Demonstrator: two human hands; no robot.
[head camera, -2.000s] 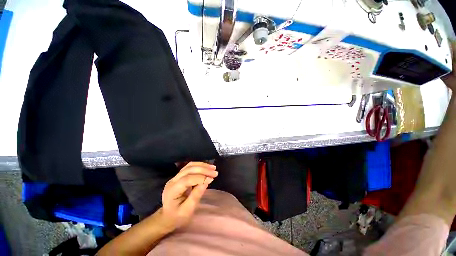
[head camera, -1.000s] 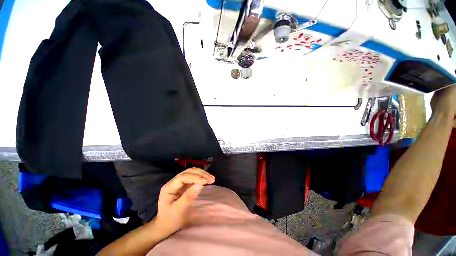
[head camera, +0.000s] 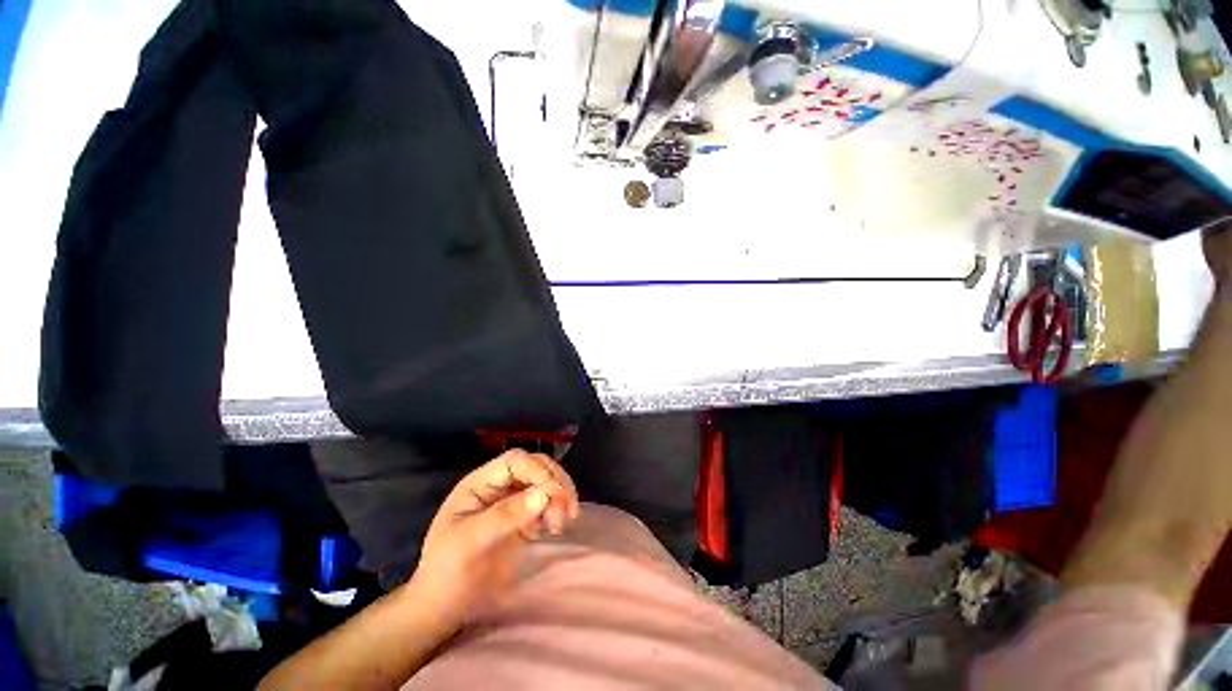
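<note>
A black fabric piece (head camera: 392, 230) lies on the left of the white table as two long legs in an upside-down V, its lower ends hanging over the front edge. The white sewing machine (head camera: 878, 162) stands right of it; no cloth shows under its needle area. My left hand (head camera: 507, 520) is over my lap below the table edge, fingers curled in and thumb against them; whether they hold something small cannot be told. My right hand (head camera: 1220, 254) is mostly cut off at the right edge beside the control panel (head camera: 1148, 192); its fingers are hidden.
Red-handled scissors (head camera: 1040, 332), small metal tools and a tan pad (head camera: 1124, 304) lie at the table's right end. Blue bins with black pieces show below the table at left (head camera: 210, 556) and right (head camera: 1024, 450). Black and red items hang below the front edge.
My left hand's fingers have curled in more. My right hand came into view by the control panel, then moved back toward the right edge. The black fabric stays in place.
</note>
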